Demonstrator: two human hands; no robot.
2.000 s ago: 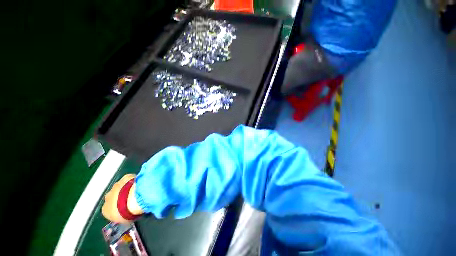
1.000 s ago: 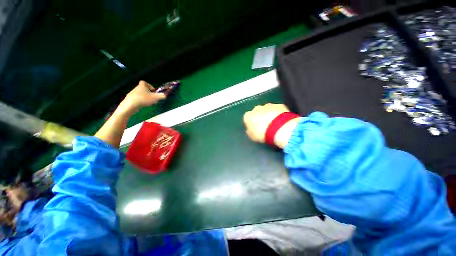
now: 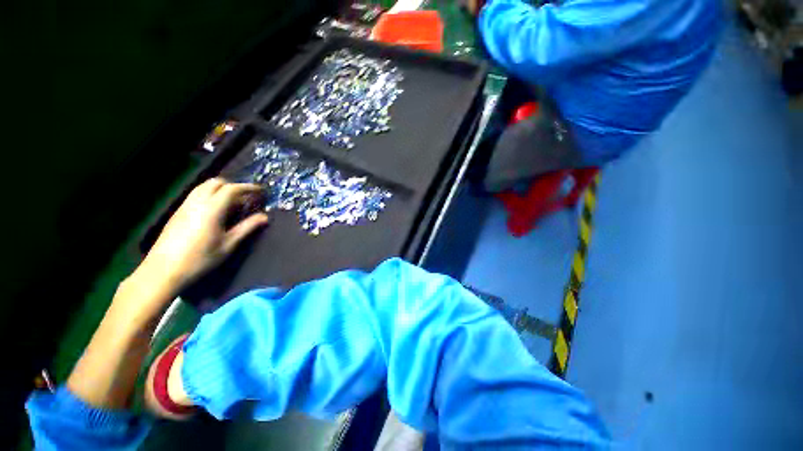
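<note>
A large black divided tray (image 3: 295,251) lies tilted across the view. Heaps of small blue-silver boards (image 3: 339,198) lie in its near compartment, and more small boards (image 3: 343,97) lie in the far one. My left hand (image 3: 207,225) is over the tray's near left part, beside the near heap, with thumb and fingers curled around a dark gap. Whether it holds something there cannot be told. My right hand is hidden behind my left forearm. Only its wrist with a red wristband (image 3: 165,377) and the blue sleeve show at the lower left.
A red bin (image 3: 409,30) stands beyond the tray. A person in a blue smock (image 3: 607,62) is at the upper right, beside a grey and red object (image 3: 537,189). Yellow-black tape (image 3: 572,295) runs along the blue floor. A small part lies left of the tray (image 3: 220,134).
The view has swung right to the tray. My left hand, earlier holding a dark phone body over the belt, is now over the tray. My right hand has gone out of sight behind my left forearm.
</note>
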